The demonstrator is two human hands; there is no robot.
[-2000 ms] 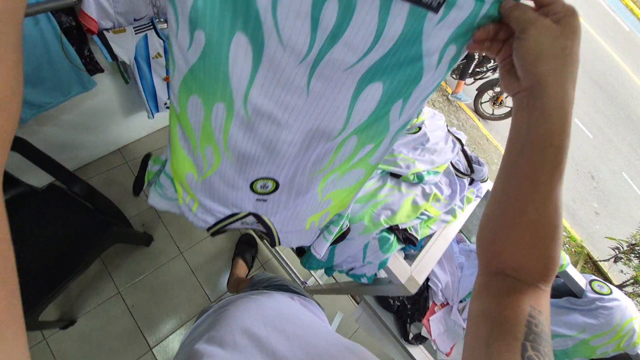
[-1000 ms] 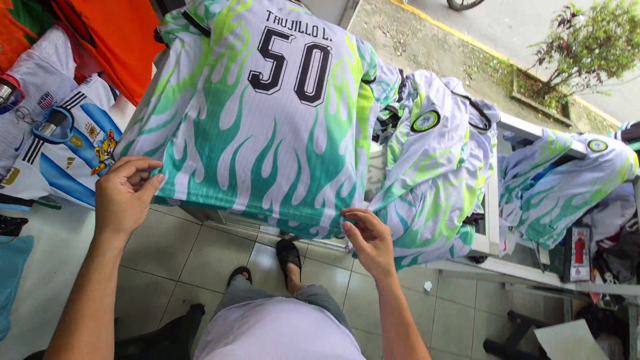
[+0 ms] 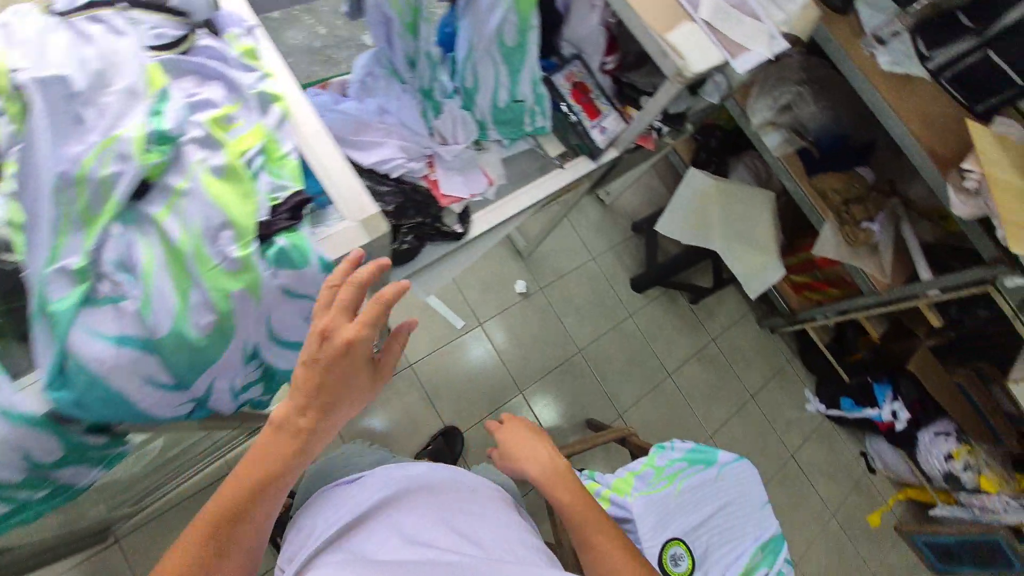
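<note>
My left hand (image 3: 346, 344), empty with fingers apart, hovers beside a heap of white, green and teal flame-patterned sports jerseys (image 3: 184, 264) on a white-framed counter. Low in front of my body is my right hand (image 3: 520, 448); nothing shows in it, and its fingers look loosely spread. To the right of that forearm, another jersey (image 3: 704, 504) with a round badge lies over a wooden chair or stool (image 3: 600, 442). More patterned cloth (image 3: 504, 72) hangs over the counter's far section.
The white counter frame (image 3: 320, 152) has a sharp corner near my left hand. A black plastic bag (image 3: 408, 212) lies inside it. Ahead right, a sheet of paper (image 3: 728, 228) rests on a dark stool (image 3: 672, 272). Crowded shelves (image 3: 888, 104) line the right. Scraps lie on the tiled floor (image 3: 512, 344).
Both hands have let go of the numbered jersey they held by its hem one second ago. The view has swung right, toward the shelves.
</note>
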